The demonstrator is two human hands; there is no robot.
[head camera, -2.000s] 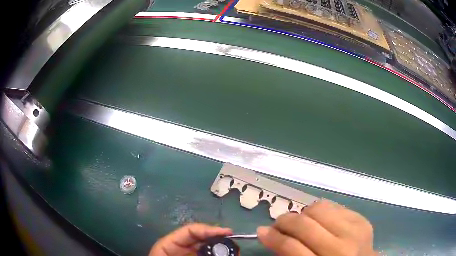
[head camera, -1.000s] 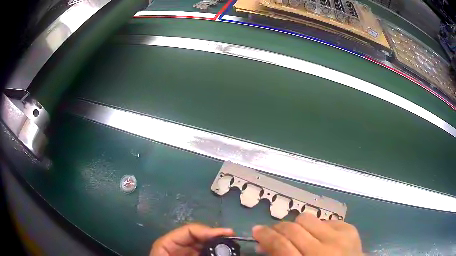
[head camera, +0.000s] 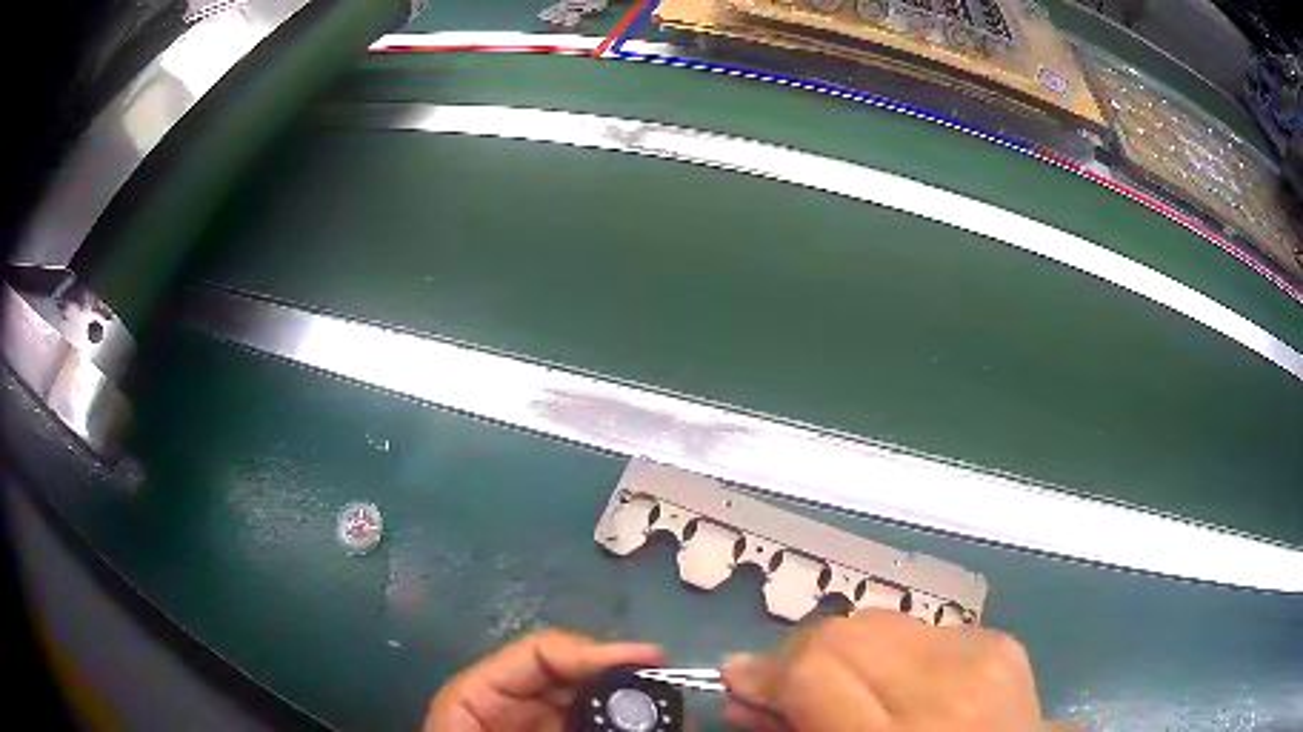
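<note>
My left hand (head camera: 522, 686) is at the bottom edge, partly cut off, and holds a round black component (head camera: 632, 709) with a pale centre and light dots. My right hand (head camera: 900, 675) holds thin silver tweezers (head camera: 686, 676), whose tips reach the top edge of the black component. The two legs show slightly apart. A silver-grey carrier plate (head camera: 800, 541) with a scalloped near edge lies just beyond my hands; my right hand overlaps its right end. A small clear disc (head camera: 360, 528) lies alone on the green surface at the left.
A green conveyor belt (head camera: 686, 272) with bright strips runs across beyond the carrier plate. A metal roller end (head camera: 89, 343) is at the left. Across the belt, dark parts stand on a brown board (head camera: 857, 43), beside a flat tan parts tray (head camera: 1193, 143).
The tweezers' tips have moved left onto the black component, and their legs now show apart. My right hand shifted slightly over the carrier plate's right end. My left hand still holds the component.
</note>
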